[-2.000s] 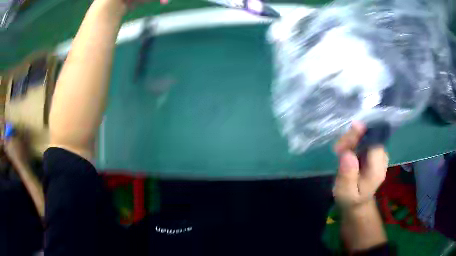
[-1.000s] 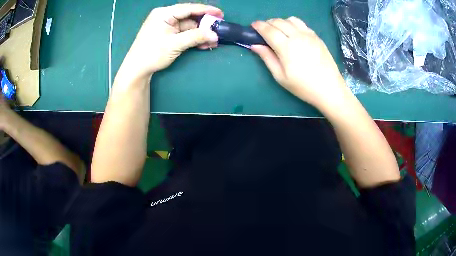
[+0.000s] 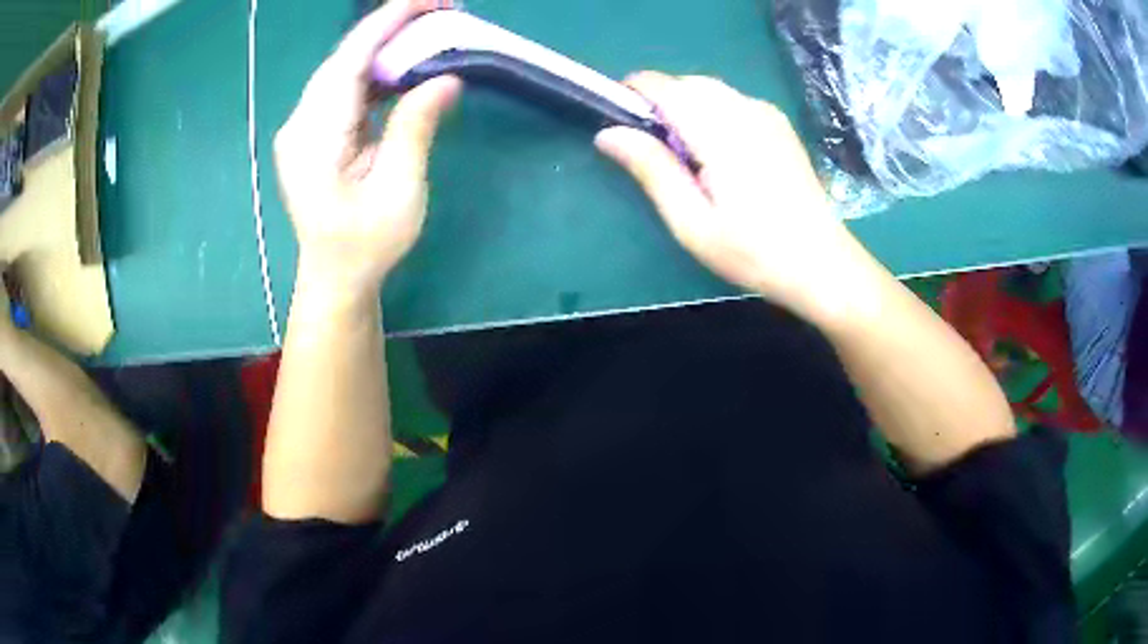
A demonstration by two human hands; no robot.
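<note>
A curved handle (image 3: 535, 78) with a pale pinkish-white face, purple ends and a black edge is held above the green bench (image 3: 504, 239). My left hand (image 3: 365, 164) grips its wider bent end, at the left. My right hand (image 3: 743, 176) grips its narrower end, at the right, and hides part of it. The pale face is turned up and away from me, and the black side faces me. The handle is slightly blurred.
A clear plastic bag (image 3: 932, 138) with dark parts and a white crumpled lump lies at the right. A cardboard tray (image 3: 91, 164) with dark blocks stands at the left. A neighbour's arm (image 3: 76, 390) reaches in beside it. Thin white lines cross the bench.
Two seconds ago my right hand held a dark part by the bag. Since one second ago, both hands have turned the handle, so its pale face now shows along its length.
</note>
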